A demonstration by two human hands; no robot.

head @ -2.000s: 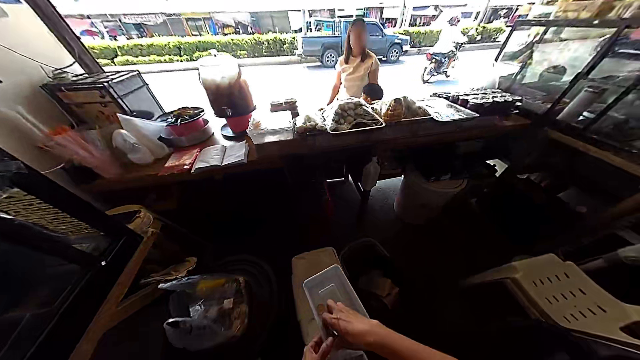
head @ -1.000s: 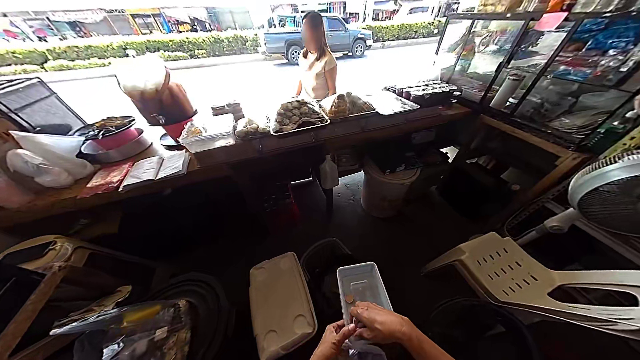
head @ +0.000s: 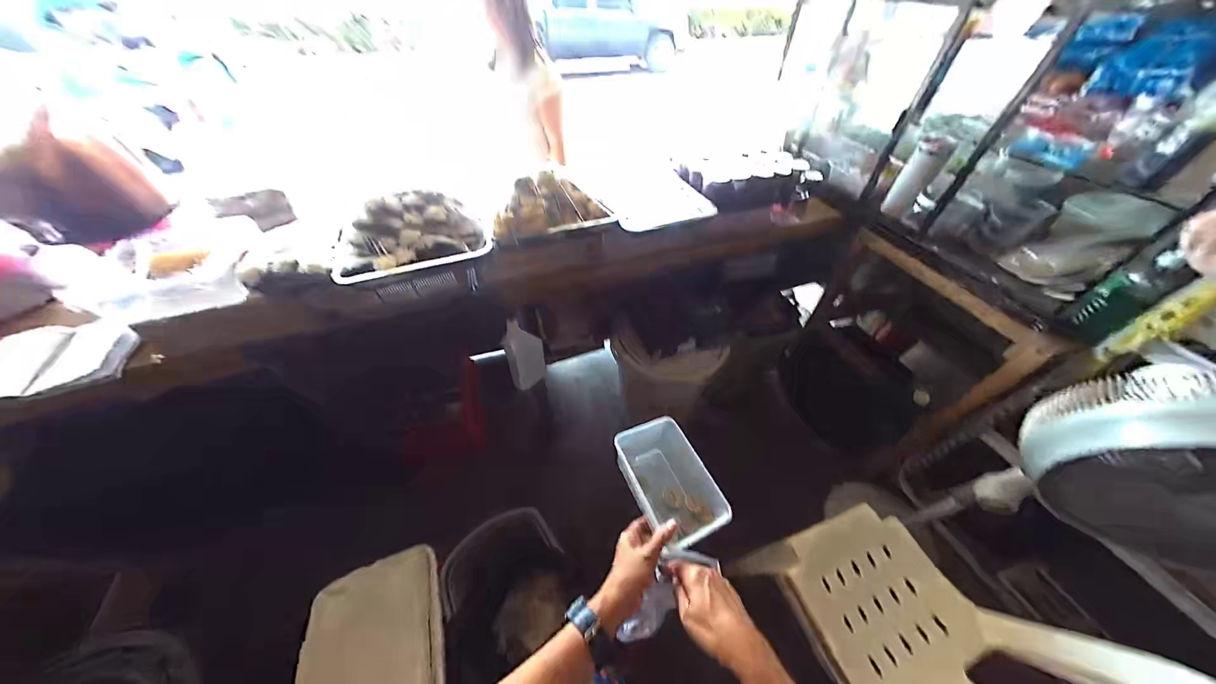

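Note:
A rectangular clear plastic container with small brownish pieces at its near end is low in the middle of the view. My left hand, with a watch on the wrist, is at its near edge, thumb by the rim. Close beside it, my right hand has its fingers curled on the edge of a clear plastic bag, which hangs between and below the hands. Whether the left fingers grip the container or the bag cannot be told.
Trays of food line the wooden counter ahead. A beige plastic chair and an electric fan stand right. A lidded beige box and dark bin are at lower left. A person stands beyond the counter.
The view has swung to the right, and the fan and chair show larger. Both hands stay together at the container's near end, and the left wrist's watch now shows.

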